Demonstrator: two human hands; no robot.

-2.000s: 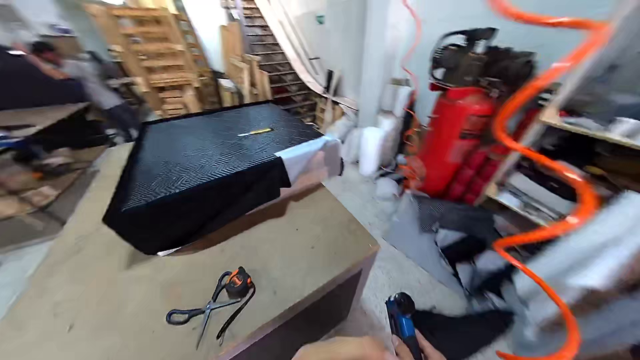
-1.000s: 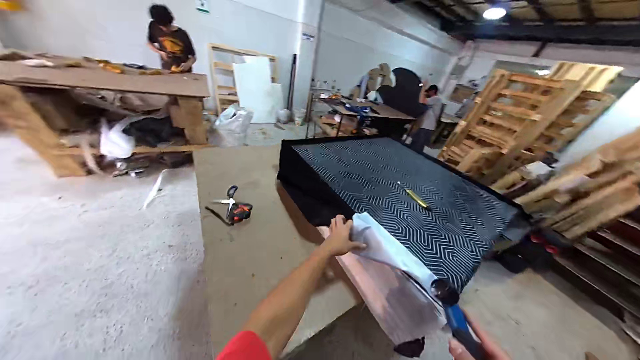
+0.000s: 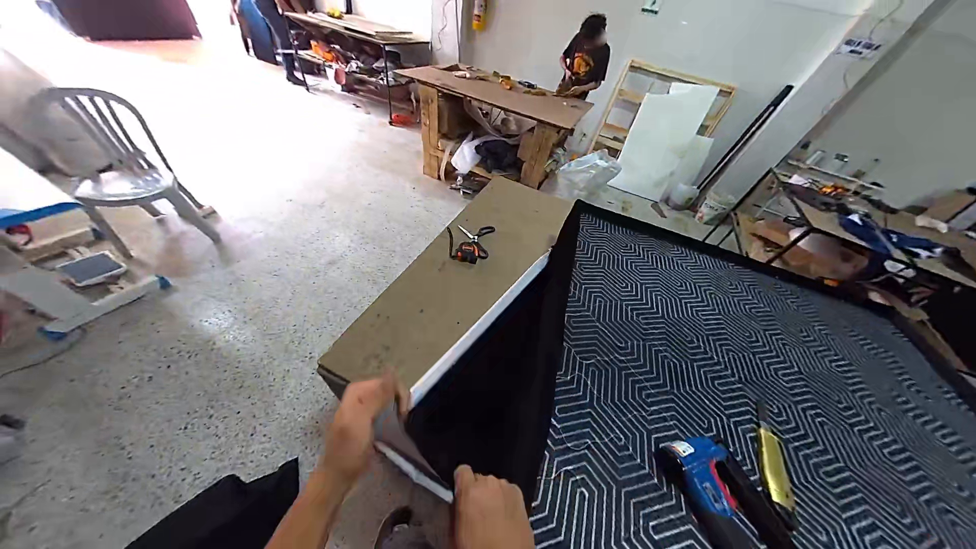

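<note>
A large box-shaped piece covered in patterned dark fabric (image 3: 648, 328) with black edging lies on a brown board-topped table (image 3: 427, 305). At its near corner my left hand (image 3: 358, 427) grips the edge of the black side cloth (image 3: 488, 381), which has a white strip along it. My right hand (image 3: 492, 507) holds the same cloth a little to the right, fingers closed. A blue staple gun (image 3: 709, 488) and a yellow utility knife (image 3: 775, 465) rest on the patterned top. Scissors (image 3: 476, 235) and a tape measure (image 3: 467, 252) lie together on the table.
A grey plastic chair (image 3: 126, 183) stands at left. Black cloth (image 3: 229, 507) lies on the floor near my left forearm. Behind, a person (image 3: 585, 57) works at a wooden bench (image 3: 503, 95). A cluttered metal-framed table (image 3: 854, 229) stands at right.
The staple gun, held in my right hand a second ago, now lies on the patterned top. Both hands now hold the cloth at the near corner. The view has swung strongly.
</note>
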